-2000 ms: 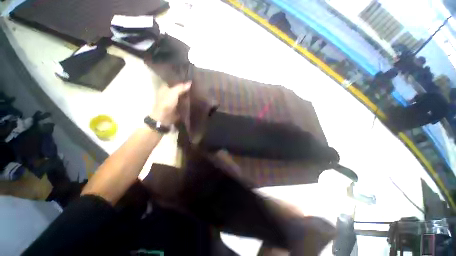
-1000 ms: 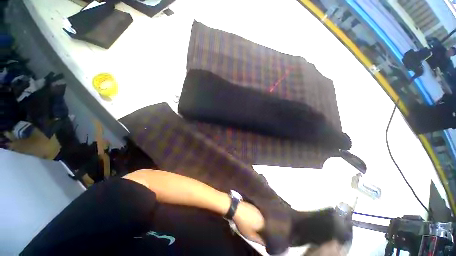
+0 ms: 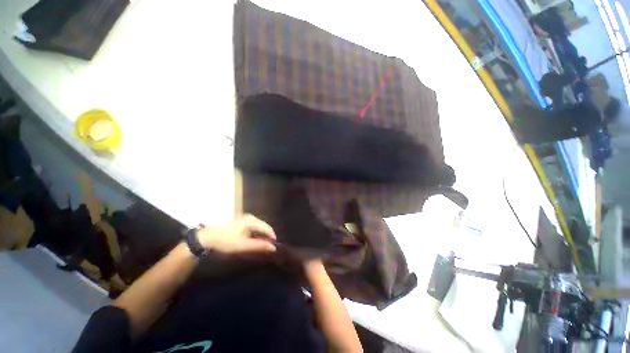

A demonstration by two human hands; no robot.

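Observation:
A stack of plaid cloth panels (image 3: 314,58) lies in front of me, with a folded black cloth bundle (image 3: 331,145) across it and a thin red streak on top. A loose plaid piece (image 3: 387,258) is bunched and folded over the stack's near edge. My left hand (image 3: 242,236), below the wristwatch, pinches the near left part of this piece. My right hand (image 3: 309,260) is at the same piece just to the right; it is blurred and its fingers are hidden by the cloth.
A yellow tape roll (image 3: 99,129) lies near the table's left edge. Dark cut pieces (image 3: 72,27) are at upper left. The cutting machine (image 3: 546,296) stands at lower right, beside its grey base plate (image 3: 441,276). A cable (image 3: 512,210) curves behind it. Scraps (image 3: 97,238) lie below the table edge.
The loose plaid piece has gone from stretched out along the near side to bunched against the stack. My left hand has moved left; my right hand has come in from lower right towards it.

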